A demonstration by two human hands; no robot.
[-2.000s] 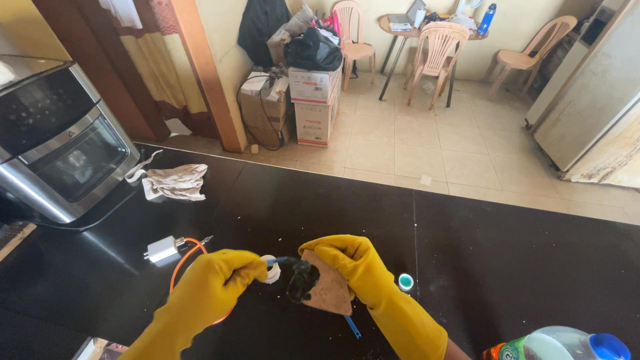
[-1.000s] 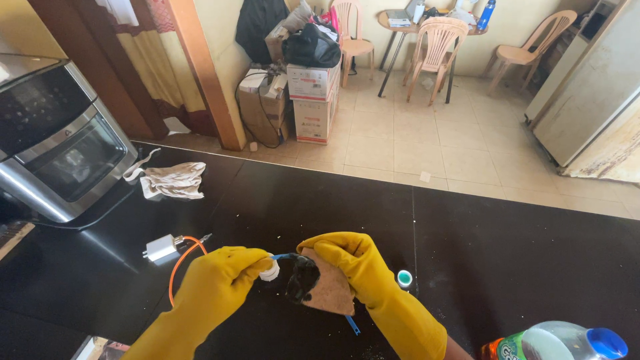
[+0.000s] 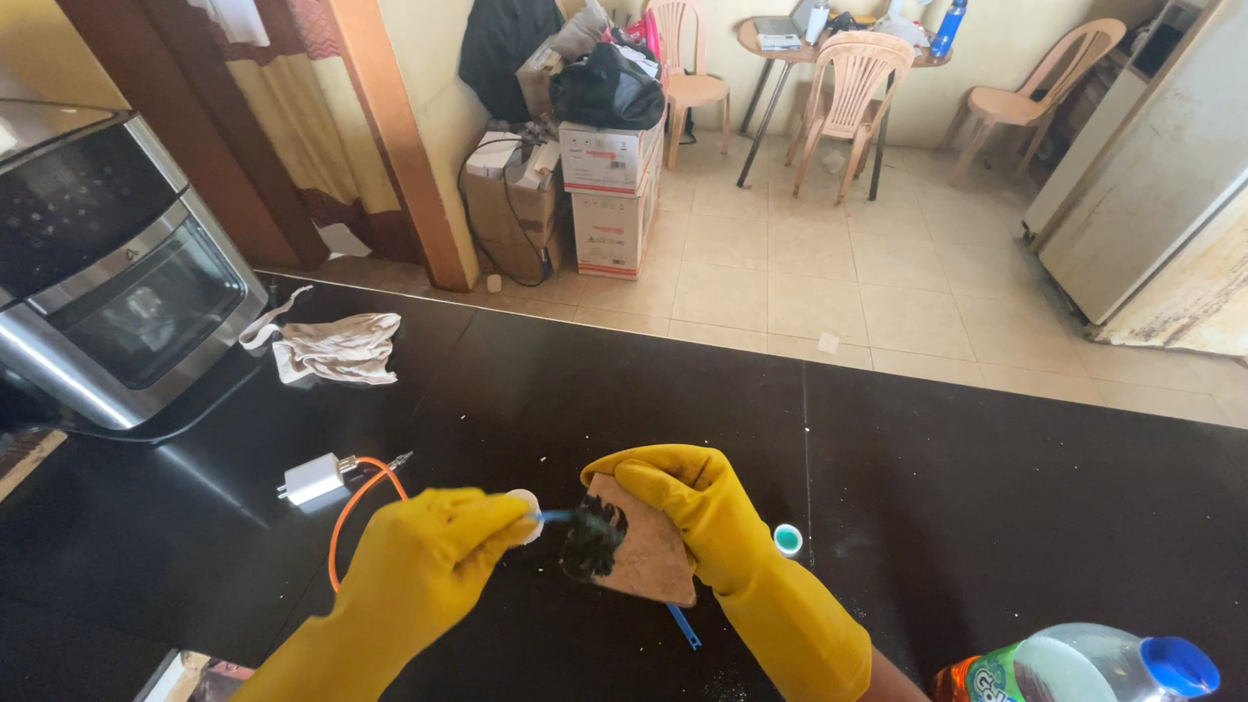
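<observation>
Both hands wear yellow rubber gloves. My left hand (image 3: 439, 546) pinches a thin blue stick (image 3: 556, 516), whose far end meets a dark, wet-looking patch on a brown flat piece (image 3: 648, 556); its material is unclear. A small white round thing (image 3: 527, 517) shows at the left fingertips; how it is held cannot be told. My right hand (image 3: 692, 507) grips the brown piece by its upper right edge, above the black tabletop. Below that piece lies another blue plastic strip (image 3: 684, 627), partly hidden. A small white cap with green inside (image 3: 788, 539) sits beside the right glove.
A white power adapter (image 3: 314, 479) with an orange cable (image 3: 341, 522) lies left of my hands. Farther left are a crumpled cloth (image 3: 341, 348) and a countertop oven (image 3: 127, 283). A plastic bottle with a blue cap (image 3: 1092, 663) is at the lower right.
My left hand has shifted slightly while keeping the blue stick at the dark patch. The right hand keeps its grip on the brown piece, which is tilted a little differently.
</observation>
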